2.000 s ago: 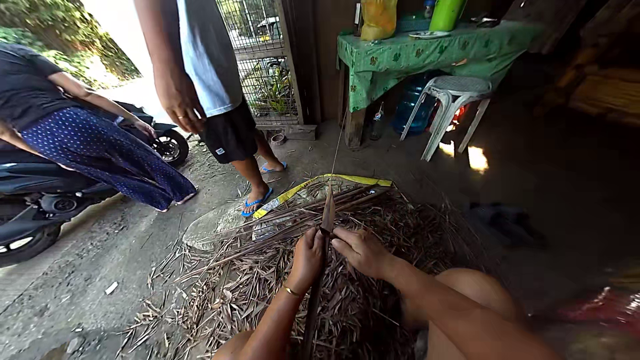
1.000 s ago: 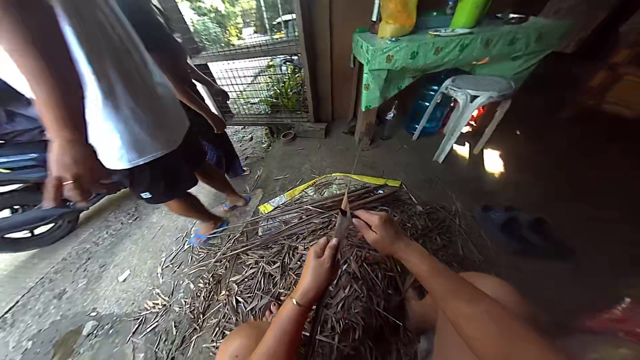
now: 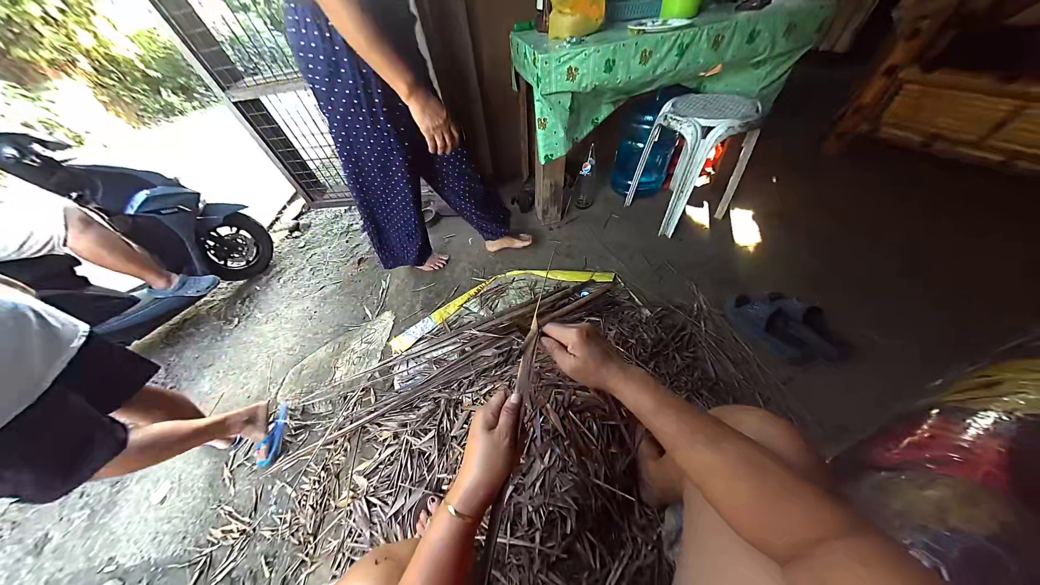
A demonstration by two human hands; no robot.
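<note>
A long, dry brown palm frond (image 3: 526,361) runs up from between my knees over a heap of dry leaf strips (image 3: 569,471). My left hand (image 3: 497,431), with a thin gold-coloured bangle on its wrist, is closed around the frond's lower part. Higher up, my right hand (image 3: 578,351) pinches near its pale, narrowed tip, from which a thin rib points up and away. Whether the right fingers hold the rib or a leaf strip cannot be told. Long dry stalks (image 3: 455,341) lie across the far side of the heap, next to a yellow-edged sack (image 3: 463,302).
A person in dotted trousers (image 3: 357,138) stands barefoot beyond the heap. Another person in blue flip-flops (image 3: 276,435) is at the left, near a motor scooter (image 3: 171,215) with someone's leg on it. A plastic stool (image 3: 707,122), a cloth-covered table (image 3: 569,69) and dark slippers (image 3: 784,325) are to the right.
The person in dotted trousers now stands in front of the gate. The person in the light shirt has moved left. My left hand is lower on the frond, farther from my right hand.
</note>
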